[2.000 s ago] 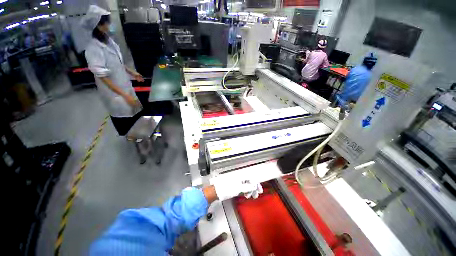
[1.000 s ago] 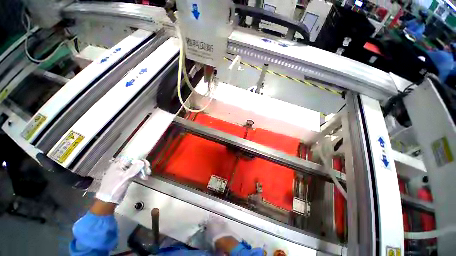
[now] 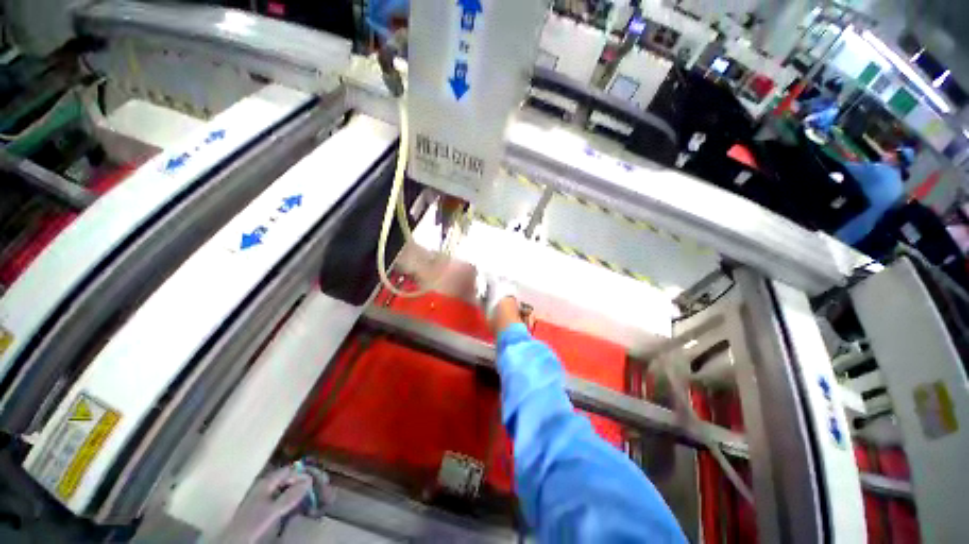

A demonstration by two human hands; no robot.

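My left hand (image 3: 274, 506), in a white glove, is at the lower left on the machine's front edge, fingers bent; a small pale bit shows at its fingertips, too blurred to name. My right hand (image 3: 497, 293), also gloved, reaches across the red base plate (image 3: 398, 398) and over the conveyor rail (image 3: 627, 406) to the white rear cover box (image 3: 574, 281). It is small and blurred against the white; whether it holds a cloth cannot be told. The blue right sleeve covers part of the rail and base.
The robot head cover (image 3: 459, 96) hangs above, left of my right hand, with a cream air hose (image 3: 389, 239) looping beside it. A linear axis (image 3: 228, 287) stands at left, another (image 3: 813, 372) at right. A small metal block (image 3: 461, 472) sits on the base. A person in blue (image 3: 877, 197) is at back right.
My right hand has moved from the front panel to the rear box. My left hand remains near the front edge, now lower in the view. The view has shifted closer over the machine.
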